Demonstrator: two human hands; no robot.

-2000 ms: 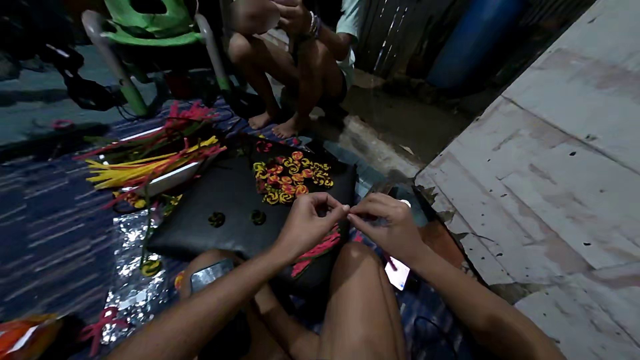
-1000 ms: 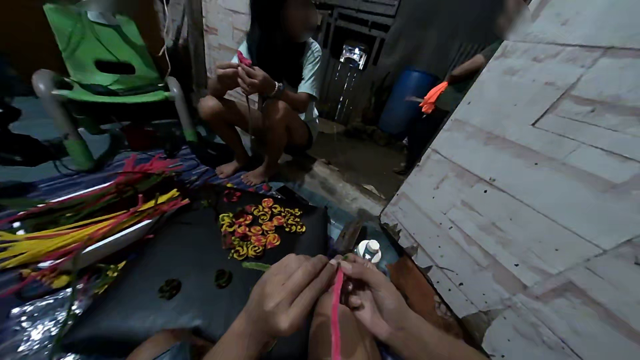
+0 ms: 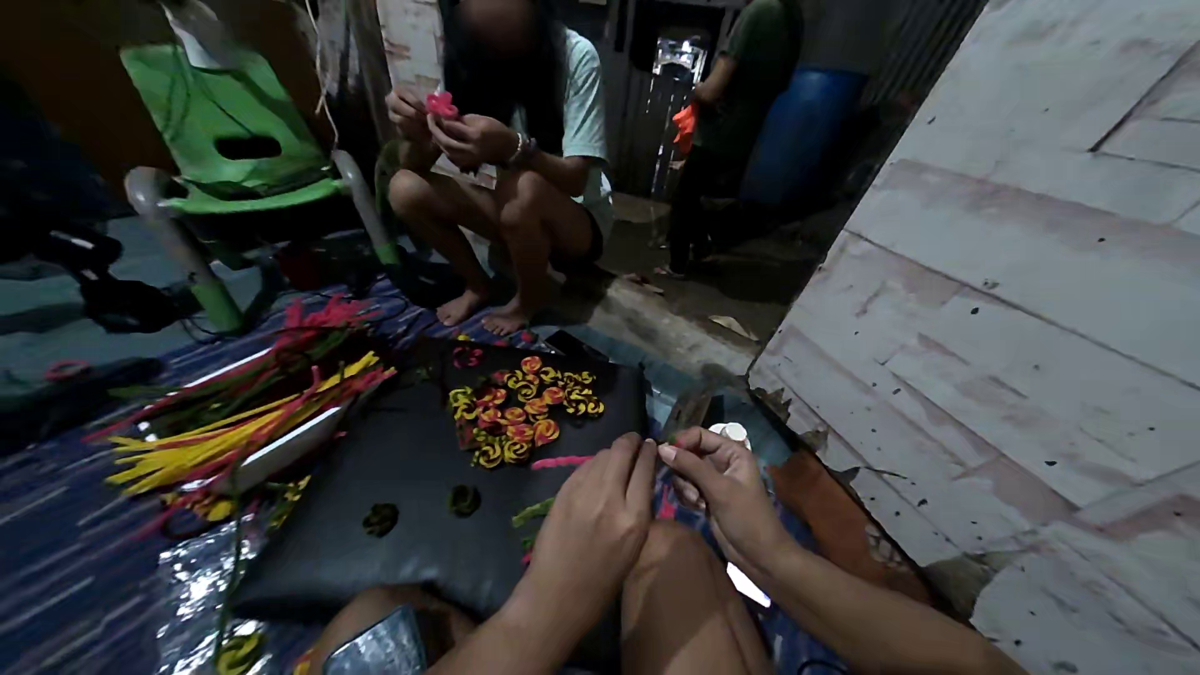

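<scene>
My left hand (image 3: 605,511) and my right hand (image 3: 727,483) meet at the fingertips above my knee. Their fingers are pinched together, but what lies between them is too small and hidden to name. Beside my left hand, a twisted pink strip (image 3: 561,461) and a green fuzzy strip (image 3: 532,512) lie on the black cushion (image 3: 375,567). Farther back on the cushion is a cluster of yellow and red-orange coiled pieces (image 3: 518,433). Two dark green coils, one on the left (image 3: 380,519) and one on the right (image 3: 463,501), lie nearer me.
Yellow, red and green fuzzy strips (image 3: 253,427) lie left of the cushion. A green chair (image 3: 239,131) stands behind them. A person (image 3: 539,169) squats opposite with a pink piece; another stands by a blue barrel (image 3: 804,131). A pale wall (image 3: 1022,272) slopes along the right.
The long pink strip that hung from my hands one second ago no longer shows there. The person in dark clothes has moved farther into view. The view has shifted upward since two seconds ago.
</scene>
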